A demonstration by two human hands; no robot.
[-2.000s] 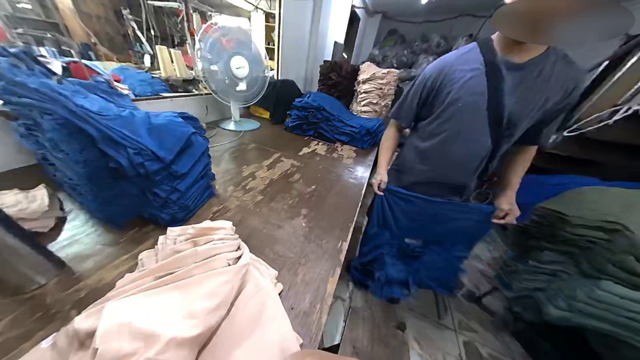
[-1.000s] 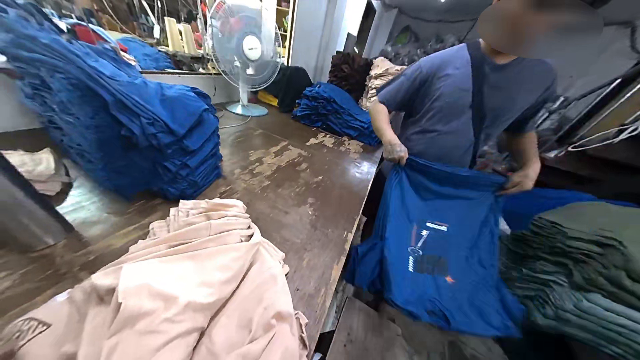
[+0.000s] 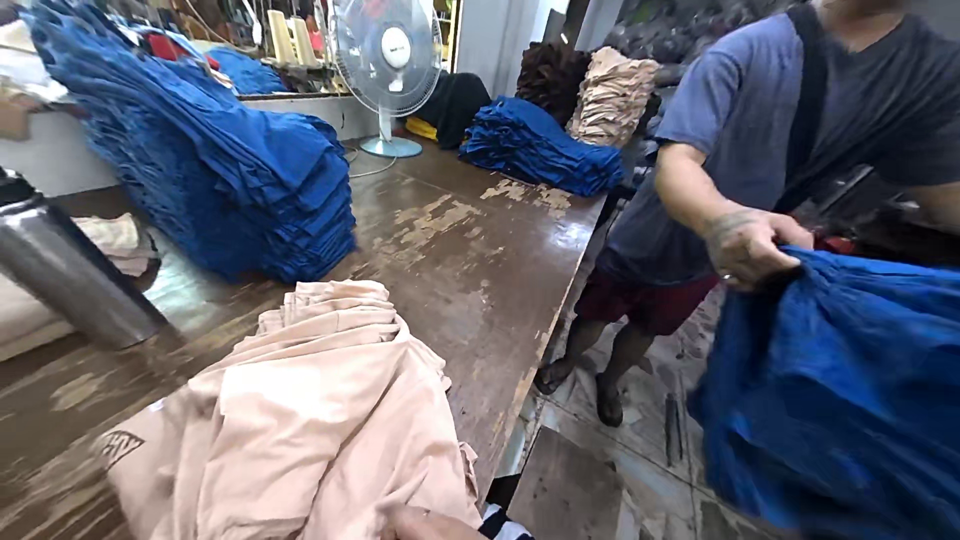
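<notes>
At the bottom edge, part of my right hand (image 3: 431,523) shows against the lower edge of a stack of beige folded garments (image 3: 300,405); its fingers are mostly cut off, so its grip cannot be told. A dark and white striped bit of cloth lies beside the wrist. My left hand is not in view. The beige stack rests on the worn brown wooden table (image 3: 480,277), with a dark printed mark on its lower left. Behind it stands a tall leaning stack of blue garments (image 3: 225,172). At the right, another person's hand (image 3: 754,244) grips a blue garment (image 3: 840,390).
A thick metal cylinder (image 3: 71,262) leans at the left. An electric fan (image 3: 386,90) stands at the table's back. Near it lie a lower blue stack (image 3: 540,142), a brown pile (image 3: 551,79) and a beige pile (image 3: 611,94). The person stands past the table's right edge.
The blue garment, held up before the person with both hands one second ago, has moved right and nearer to the view. The person's legs now show. The beige stack stays on the table.
</notes>
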